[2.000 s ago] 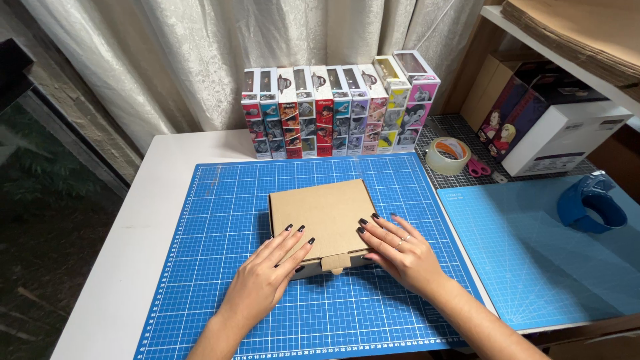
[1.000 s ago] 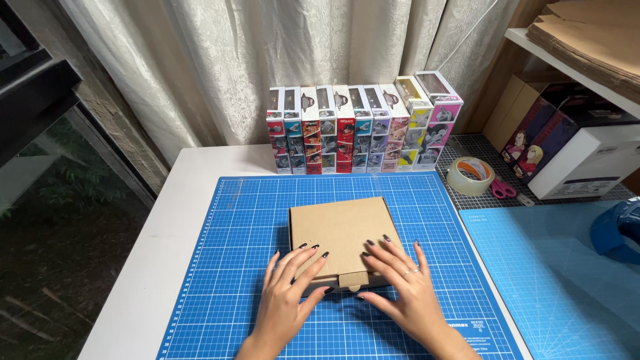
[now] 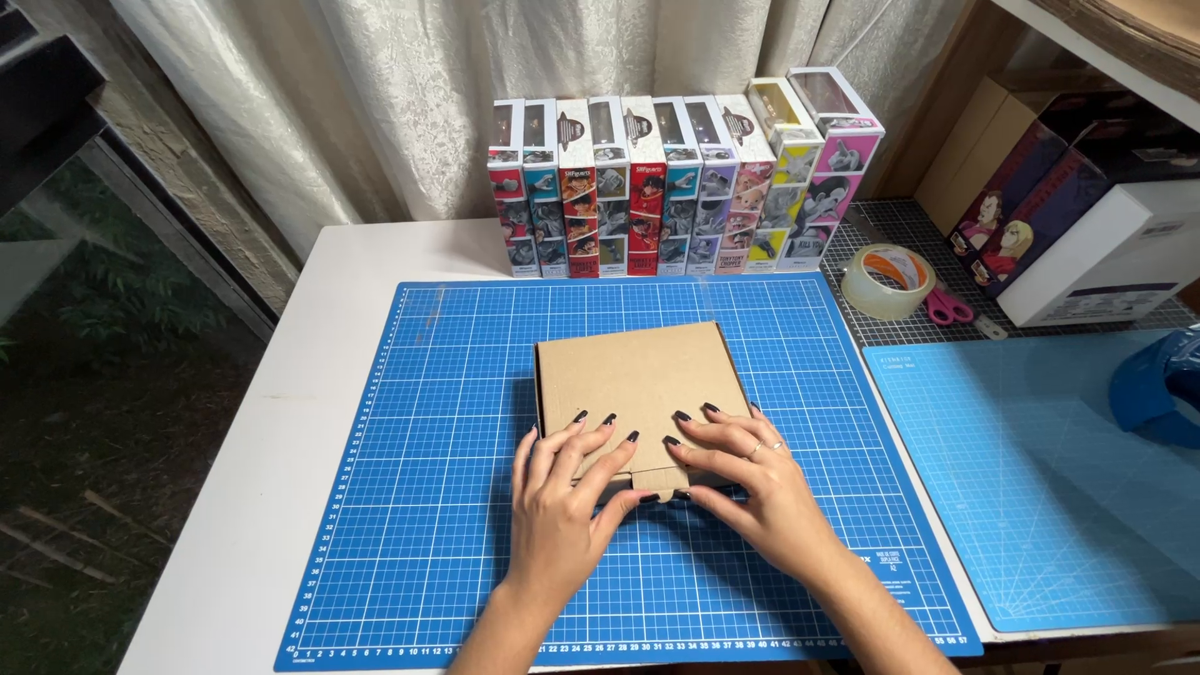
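Note:
A flat brown cardboard box (image 3: 637,384) with its lid down lies on a blue cutting mat (image 3: 441,469) with a white grid. My left hand (image 3: 562,487) rests on the box's near left part, fingertips spread on the lid and thumb at the front tab. On the near right part lies my right hand (image 3: 750,469), which wears a ring; its fingers are on the lid and its thumb is beside the same tab. The tab hangs over the front edge between the two thumbs. What is inside the box is hidden.
Several boxed figures (image 3: 647,216) stand in a row behind the mat. To the right are a roll of clear tape (image 3: 886,279), pink-handled scissors (image 3: 947,306), a lighter blue mat (image 3: 1041,487), a blue tape roll (image 3: 1162,389) and larger boxes (image 3: 1106,253) below a shelf.
Both thumbs have come together at the box's front tab; a second ago they were farther apart. The fingers are still on the lid. The view has shifted somewhat.

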